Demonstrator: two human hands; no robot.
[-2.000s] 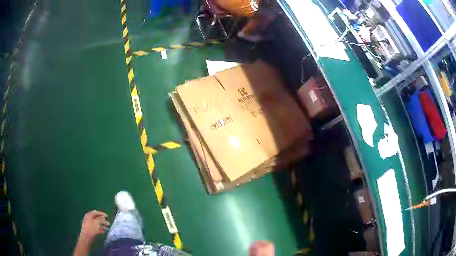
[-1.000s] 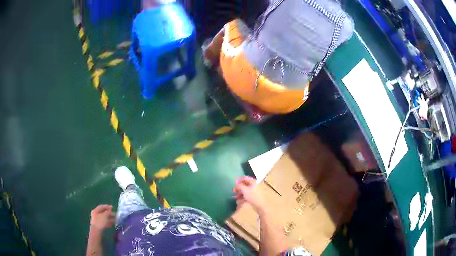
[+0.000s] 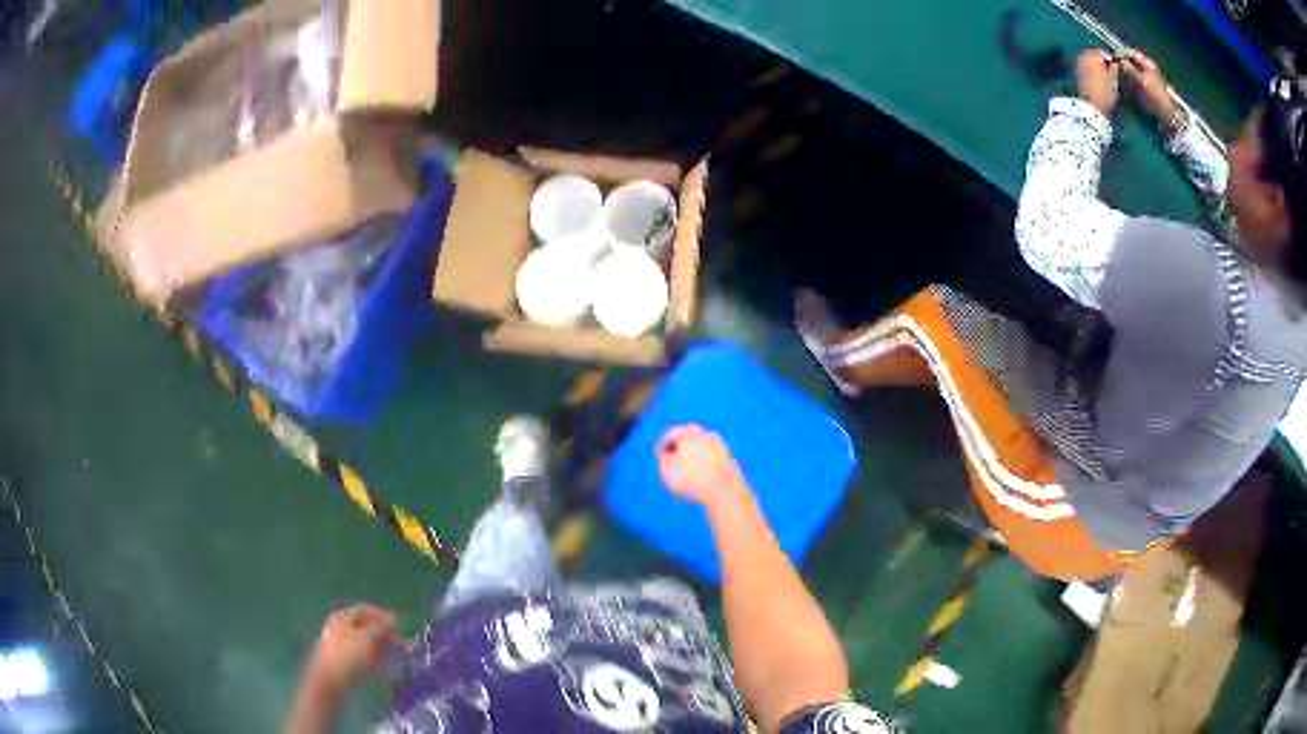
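My right hand [image 3: 695, 462] is above the seat of a blue stool [image 3: 788, 456], fingers curled in, with nothing visible in it. I cannot tell if it touches the stool. My left hand [image 3: 358, 642] is low at the left, blurred, fingers curled, with no object visible. Beyond the stool, an open brown carton [image 3: 480, 234] on the floor holds several white round containers [image 3: 628, 291].
A seated person [image 3: 1197, 380] at right has both hands at a thin item over the green bench [image 3: 896, 58]. At upper left, a large open carton [image 3: 237, 222] overlaps a blue bin [image 3: 366, 359] holding clear plastic. Flattened cartons [image 3: 1161, 645] lie lower right. Yellow-black tape crosses the floor.
The view has moved forward along the floor. The stool and seated person are now nearer, the flattened cartons have shifted to the lower right, and the open cartons have come into view.
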